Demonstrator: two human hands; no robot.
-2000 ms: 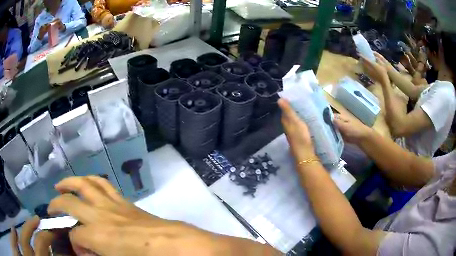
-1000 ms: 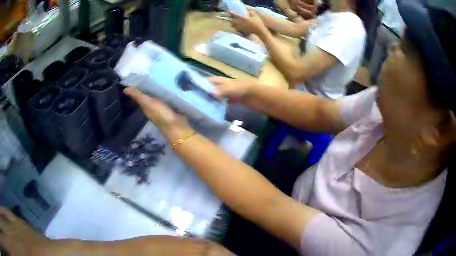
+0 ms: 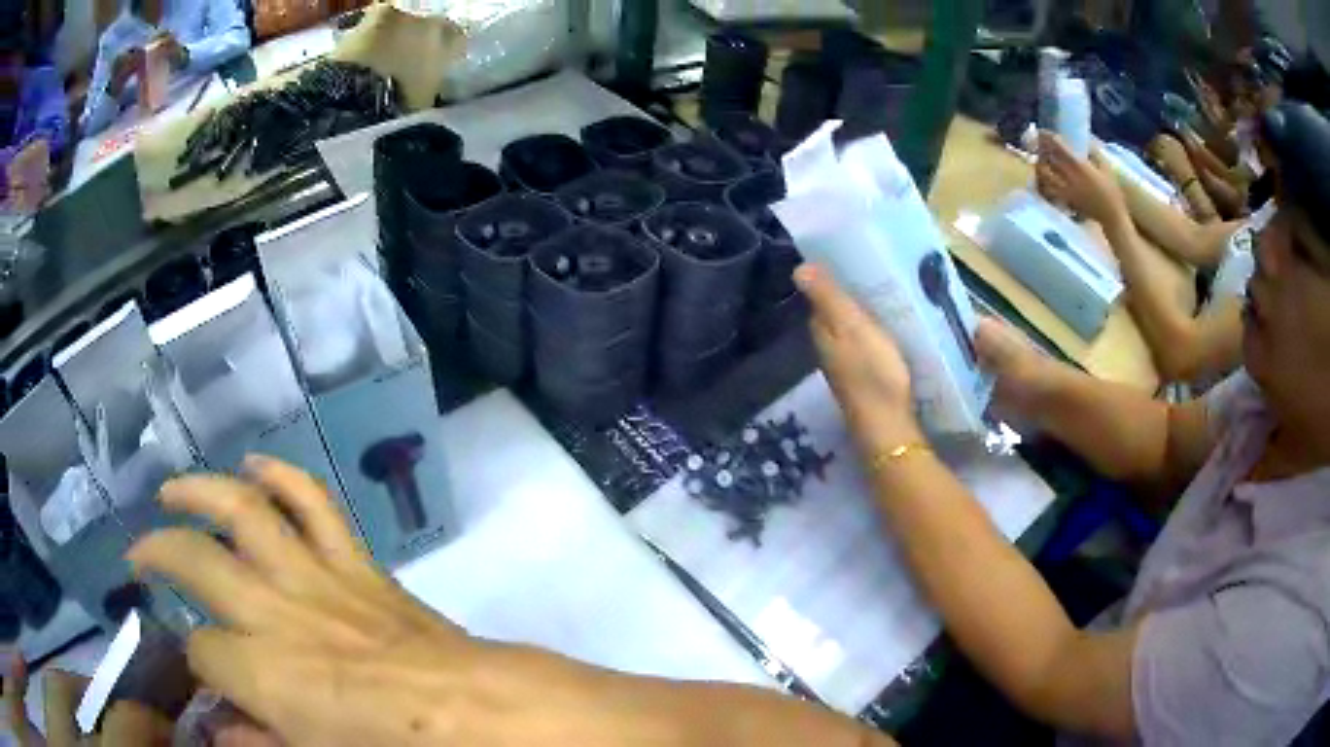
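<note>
My right hand (image 3: pixel 299 620) is at the lower left, fingers spread and bent above a dark, partly shiny item; its lower edge hides whether it grips this. My left hand (image 3: pixel 51 712) is cut off at the bottom left corner, beside a small white strip (image 3: pixel 111 671). I cannot tell what the strip belongs to. Behind my hands stands a row of open pale blue-grey cartons with raised white flaps. The nearest carton (image 3: pixel 391 464) shows a black product picture and has whitish plastic in its mouth.
Stacked black cups (image 3: pixel 591 314) stand behind the cartons. A pile of small black fittings (image 3: pixel 751 470) lies on the white table. At right, a person holds an open carton (image 3: pixel 890 285) upright and tilted. A closed carton (image 3: pixel 1047 256) lies on the far bench.
The view swung right and has come back left. My right hand shows whole again, raised fingers above the item. The white strip now stands more upright. The person's carton is more upright than one second ago.
</note>
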